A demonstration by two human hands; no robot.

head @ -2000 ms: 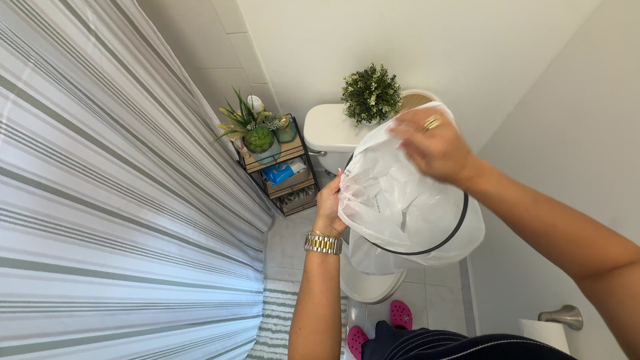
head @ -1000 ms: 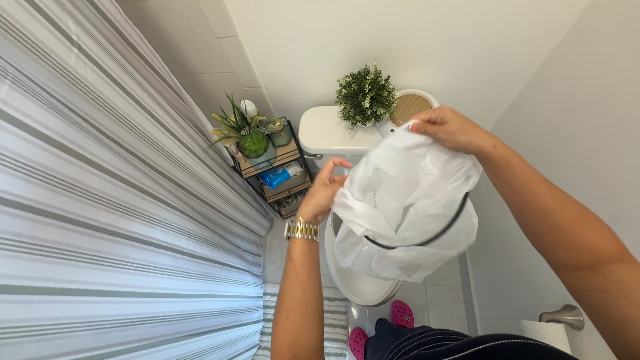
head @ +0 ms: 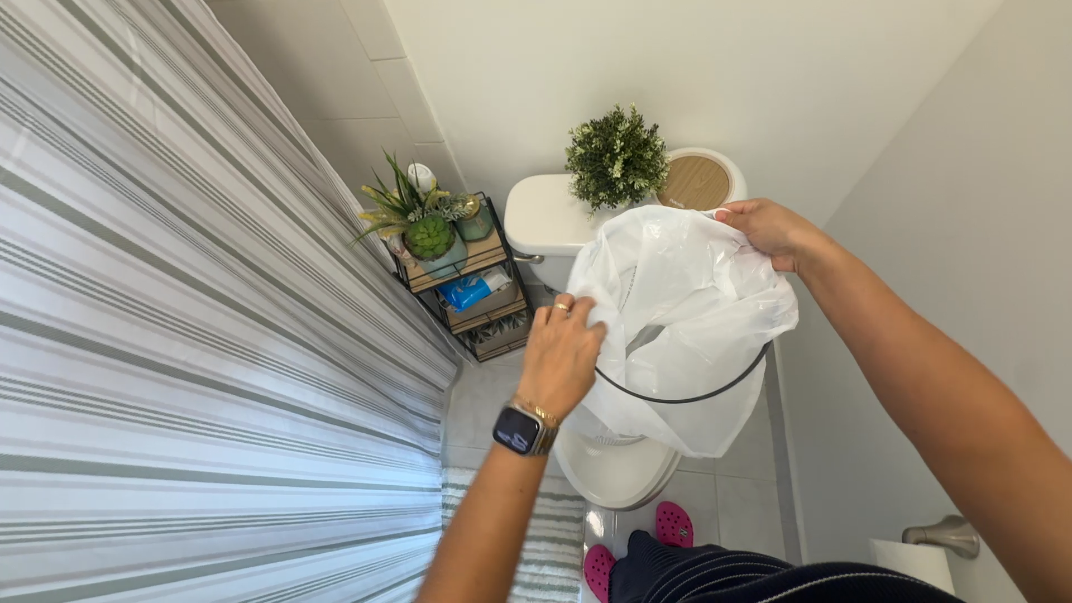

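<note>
A translucent white plastic bag (head: 695, 276) hangs in and over a round bin, whose dark rim ring (head: 682, 400) shows along the near side. Bag and bin are above the toilet, and the bin's wall is mostly hidden by the plastic. My right hand (head: 775, 233) pinches the bag's edge at the back right between thumb and fingers. At the bag's left edge is my left hand (head: 565, 356), back upward and fingers bent against the plastic; its fingertips are partly hidden.
A white toilet (head: 620, 473) stands below, with a leafy plant (head: 618, 157) and a round wood-topped lid (head: 695, 182) on its tank. Left are a small shelf rack (head: 494, 314) with plants and a striped shower curtain (head: 209, 335). A toilet paper roll (head: 913, 561) is lower right.
The bag's opening has spread wider, and more of the dark ring shows than one second ago. My left hand has turned back upward and moved onto the bag's left edge.
</note>
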